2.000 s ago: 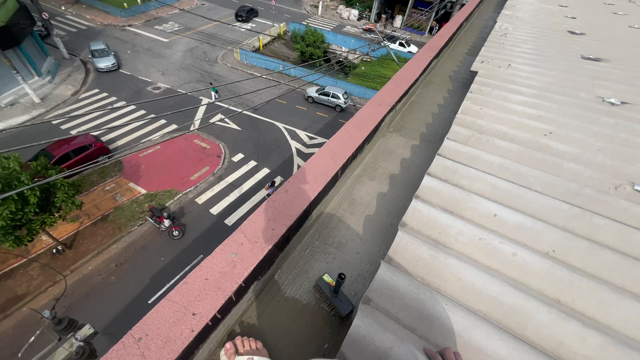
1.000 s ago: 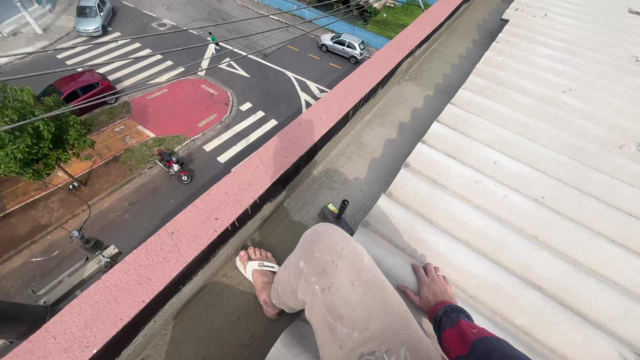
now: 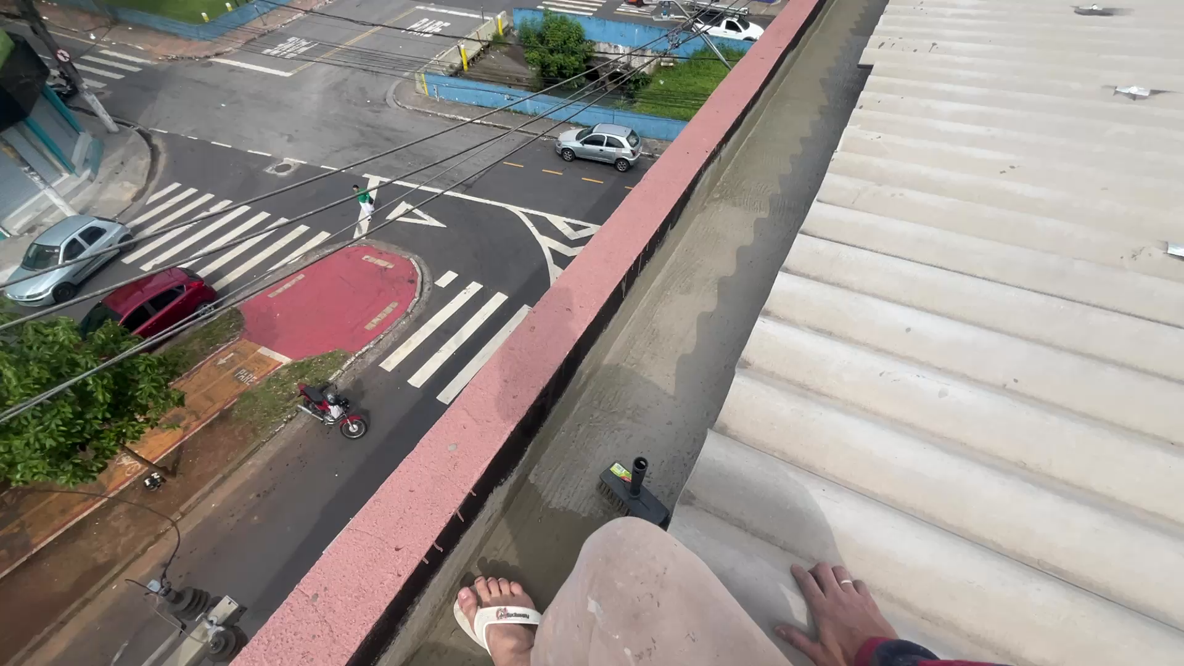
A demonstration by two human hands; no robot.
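My right hand rests palm down on the pale corrugated roof sheet, fingers spread, a ring on one of them. It holds nothing. My left hand is out of view. Left of the right hand rises my bent knee in light, stained trousers. Beyond the knee, a black brush head with bristles, an empty handle socket and a small label lies in the grey cement gutter, near the sheet's wavy edge. My foot in a white flip-flop stands in the gutter.
A pink parapet borders the gutter; beyond it is a drop to a street with cars, a parked red motorcycle and a person. Overhead cables cross outside, and an insulator fitting is at lower left. Metal roof fasteners stick up farther off.
The view has shifted, and less of my knee and sleeve shows than one second ago. My right hand stays on the roof sheet. The brush still lies in the gutter.
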